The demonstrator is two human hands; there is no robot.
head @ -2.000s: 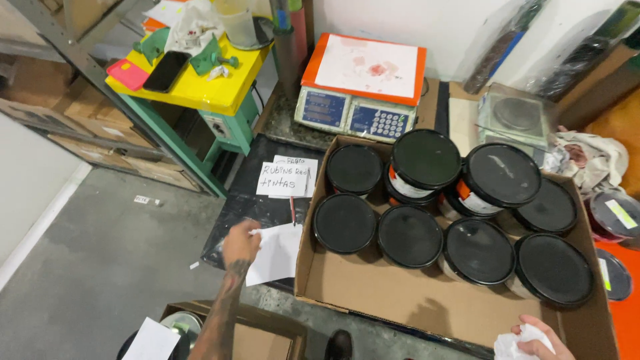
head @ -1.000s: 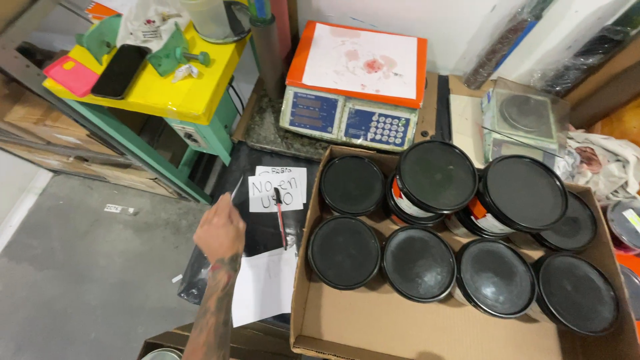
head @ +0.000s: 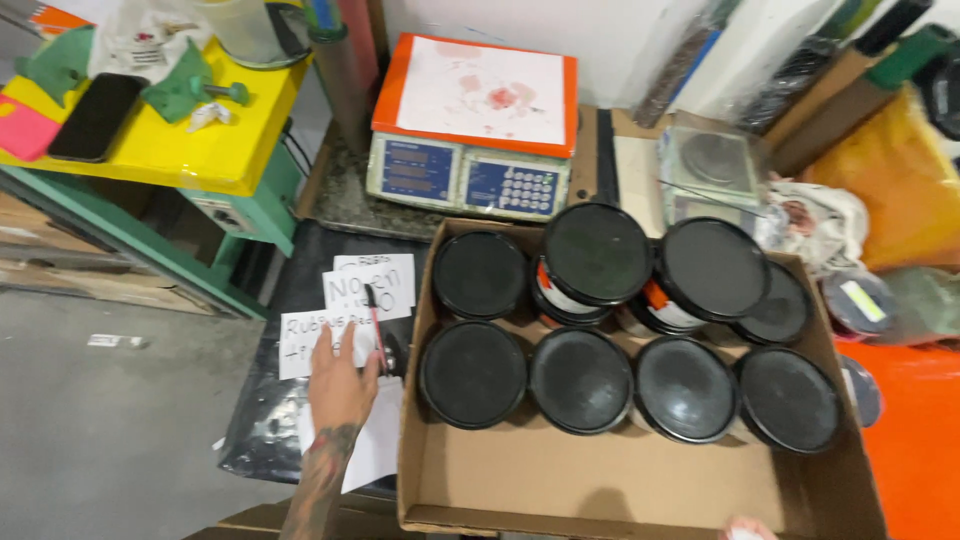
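My left hand (head: 341,382) lies spread over a handwritten paper slip (head: 296,349) on the black-covered surface, fingertips on the slip. Another written slip (head: 337,292) lies just above, overlapping a third, with a red and black pen (head: 376,326) across it. Blank white paper (head: 382,435) lies partly under my left wrist. To the right, a shallow cardboard box (head: 600,480) holds several tubs with black lids (head: 474,373), two of them stacked on others. My right hand (head: 746,529) barely shows at the bottom edge, with something white at its fingers.
An orange digital scale (head: 476,135) topped with stained paper stands behind the box, a smaller scale (head: 709,169) to its right. On the yellow table (head: 195,154) at left are a phone (head: 97,116) and green clamps. Wrapped rolls lean at the back right; stained cloth (head: 821,221) lies beside them.
My left hand has moved onto a written slip, now lying left of the other slips. One second ago that spot was bare black covering. My right hand, out of view then, shows at the bottom edge.
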